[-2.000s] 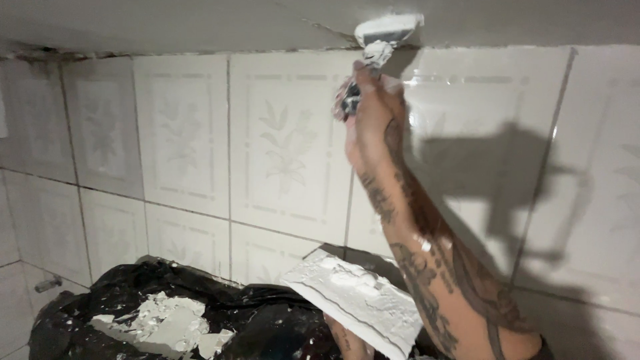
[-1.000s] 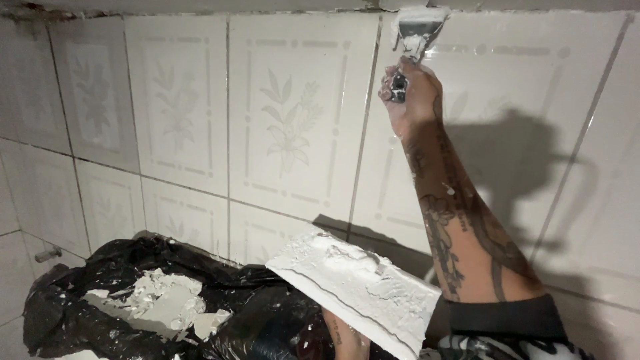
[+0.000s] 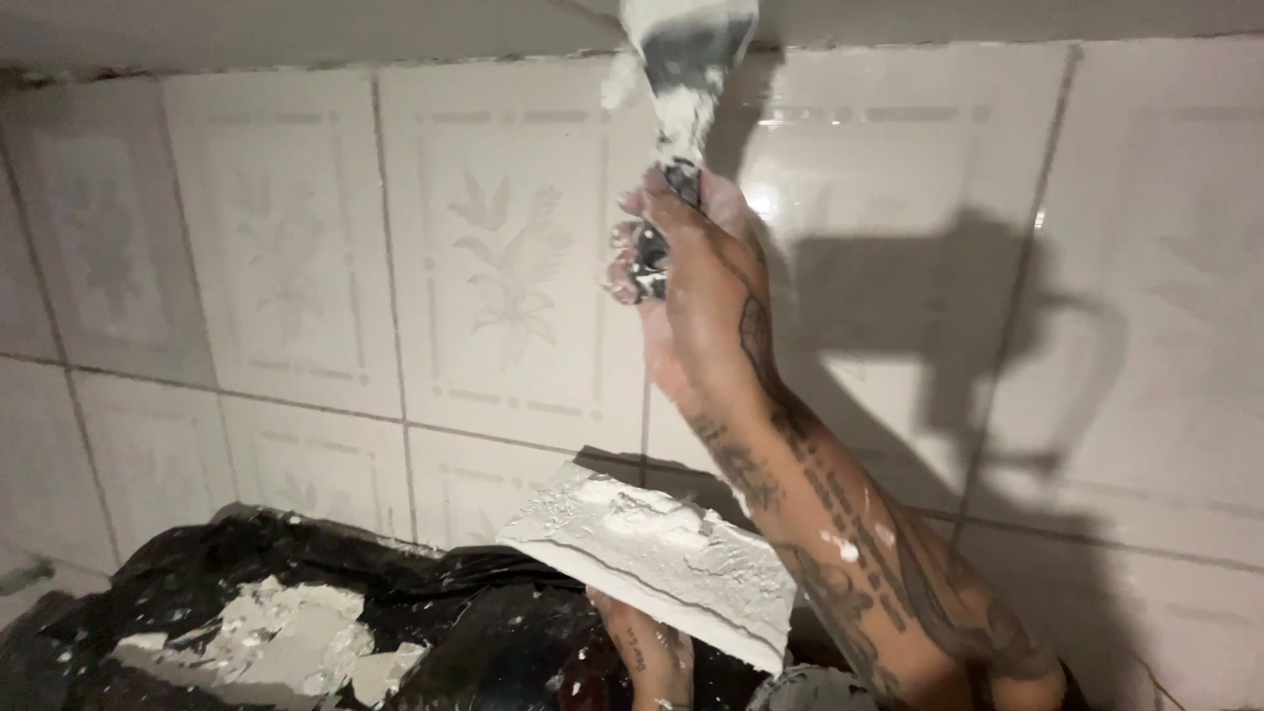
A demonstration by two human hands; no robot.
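Observation:
My right hand [image 3: 696,242] grips the dark handle of a putty knife [image 3: 691,59], its blade pointing up and coated with white plaster at the top of the tiled wall, against the grey ceiling edge. Plaster also smears the fingers. Lower down, a white board [image 3: 662,563] carries a layer of wet white plaster. Beneath it is my left hand, its wrist [image 3: 647,637] in view and its fingers hidden by the board, which rests on it.
Patterned white tiles [image 3: 509,247] cover the wall up to the ceiling [image 3: 296,35]. Black plastic sheeting [image 3: 474,612] lies at the lower left, with broken pieces of dried plaster [image 3: 286,632] on it. A small metal fitting [image 3: 25,576] shows at the far left.
Over the last second, the putty knife has gone from the wall's top edge up onto the ceiling edge. The board stays low, held from below. The view has shifted.

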